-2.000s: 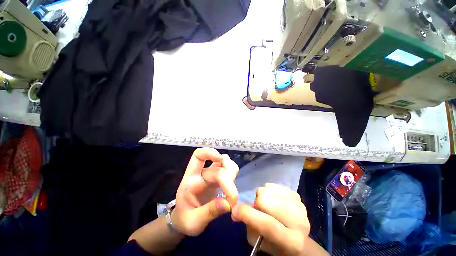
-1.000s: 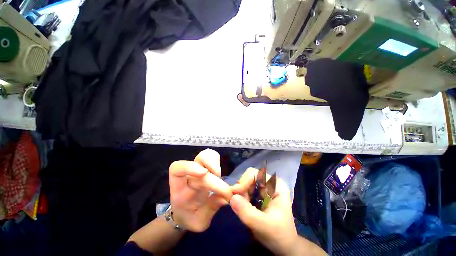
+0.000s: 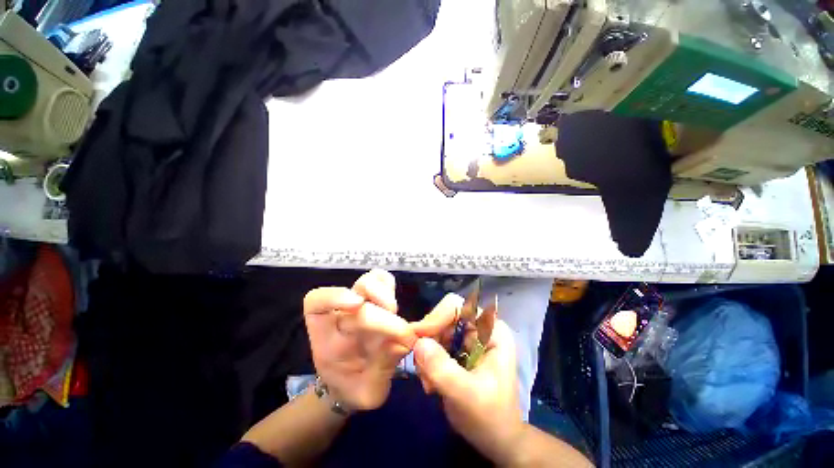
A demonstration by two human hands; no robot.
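My left hand is raised over my lap in front of the table edge, palm showing and fingers curled. My right hand touches the left fingertips with its thumb and index finger. Thread snips sit in my right hand, blades pointing up, with a green-yellow part near the palm. Anything pinched between the fingertips is too small to tell. A black garment lies heaped on the table's left side. A small black cut piece hangs under the machine arm.
The sewing machine head with its lit display is at upper right. A printed strip runs along the table's front edge. A dark crate at lower right holds a smartphone and blue plastic bag. A green-wheeled machine stands at left.
The snips' blades have come into view above the right hand since the first frame. Both hands have shifted slightly left and up, fingertips still together. The phone's screen picture has changed.
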